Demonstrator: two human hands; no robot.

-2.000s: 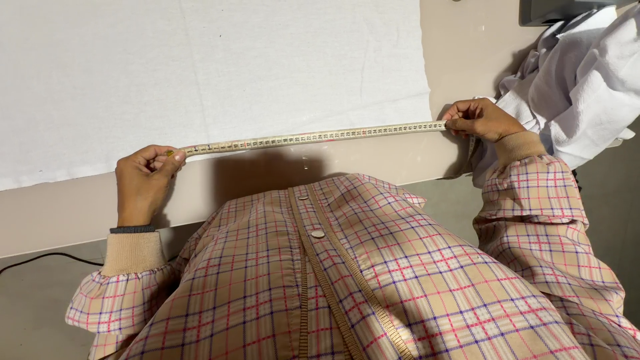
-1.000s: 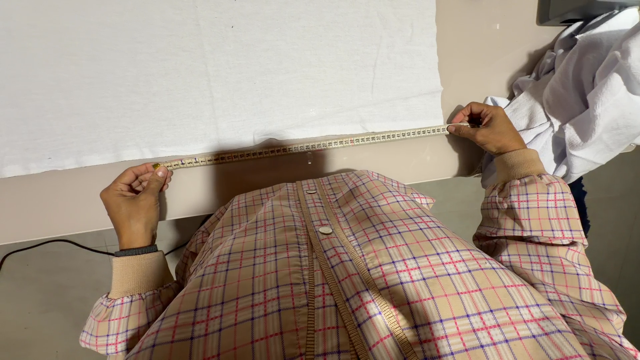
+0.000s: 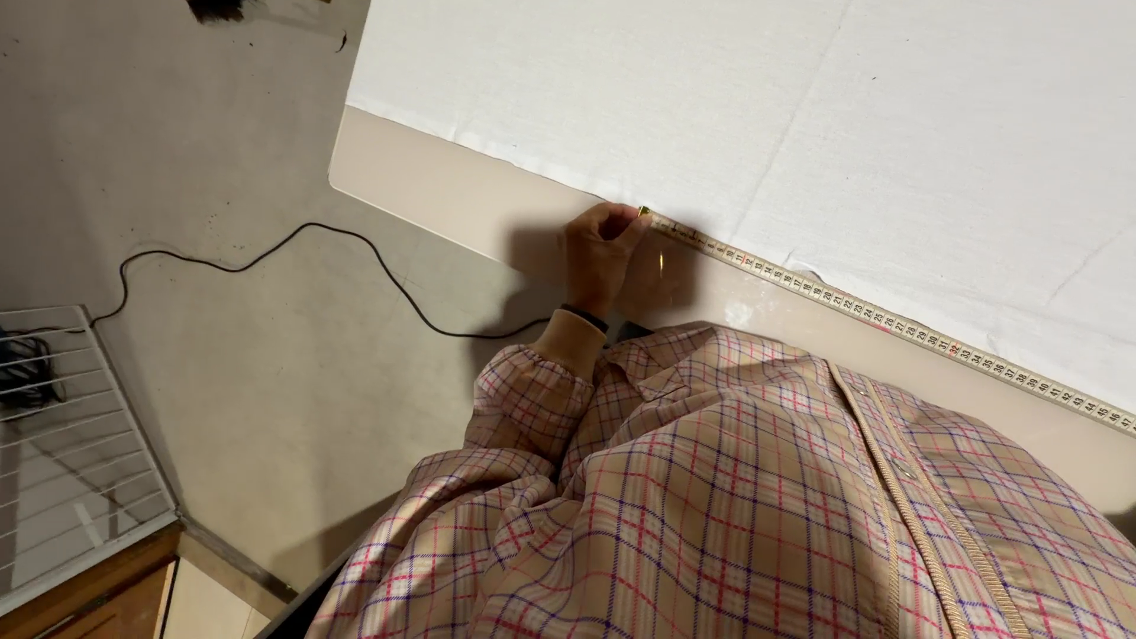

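My left hand [image 3: 602,253] pinches the metal-tipped end of a measuring tape [image 3: 843,306] between thumb and fingers. From there the tape runs taut down to the right and leaves the view at the right edge. It lies along the near edge of a large white cloth [image 3: 710,106], which is spread on a pale table [image 3: 444,191]. A small fold lifts at the cloth's edge near the middle of the tape. My right hand is out of view, so its hold cannot be seen.
Beyond the table's rounded left corner is the grey floor [image 3: 266,373], crossed by a black cable [image 3: 390,271]. A white wire rack [image 3: 80,426] stands at the lower left over a wooden cabinet [image 3: 115,595]. My plaid garment is close to the table's near edge.
The view has swung far to the left, so the table's left corner, cable and rack now show. My right hand and the bunched white cloth beyond it have left the view.
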